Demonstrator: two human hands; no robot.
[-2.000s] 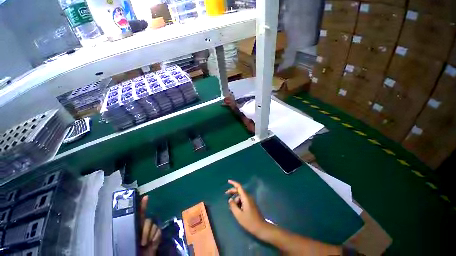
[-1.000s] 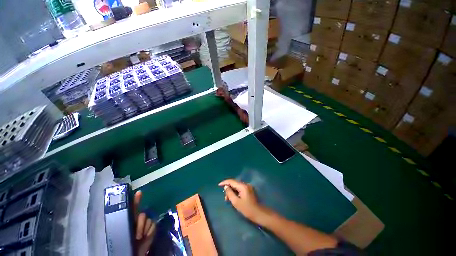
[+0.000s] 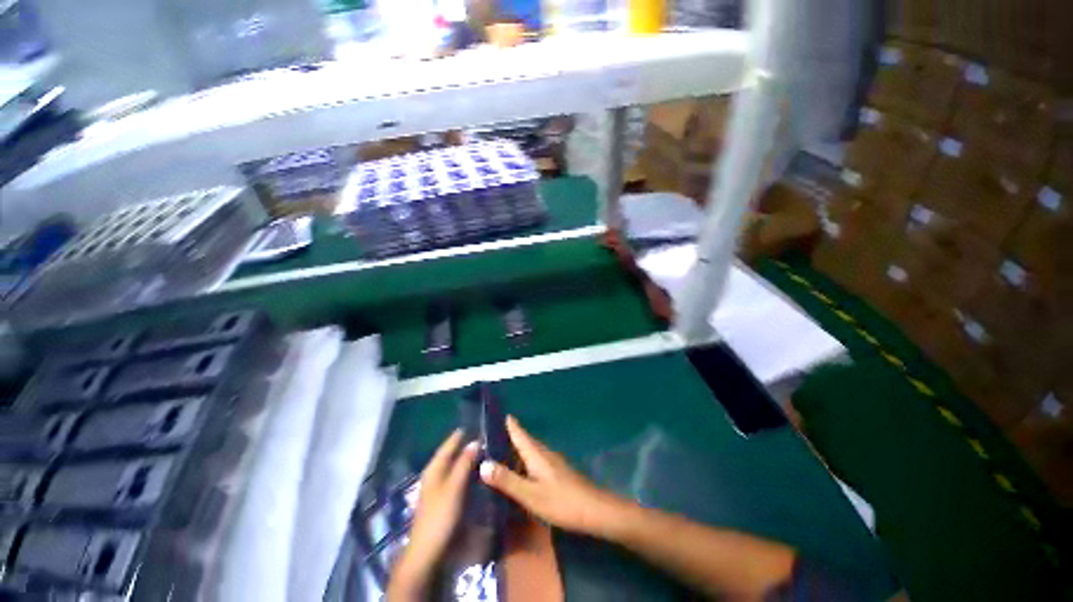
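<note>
A dark oblong housing [image 3: 485, 470] stands on edge between my two hands, above the orange-brown jig [image 3: 534, 567]. My left hand [image 3: 435, 512] holds it from the left side. My right hand [image 3: 553, 482] holds it from the right, fingertips near its upper part. The glossy film sheet [image 3: 382, 529] lies left of the jig, partly hidden by my left hand. The frame is blurred, so details of the housing do not show.
A tray of housings [image 3: 88, 459] and white interleaf sheets [image 3: 300, 470] are at left. A black phone-like rectangle [image 3: 738, 390] lies by the right post. Two small dark housings [image 3: 517, 321] lie behind the white ledge [image 3: 541, 361]. Stacked trays [image 3: 445, 198] stand at the back.
The housing has moved from the left, beside the white sheets, to above the jig. My right hand has come in and closed on it. The view has swung left.
</note>
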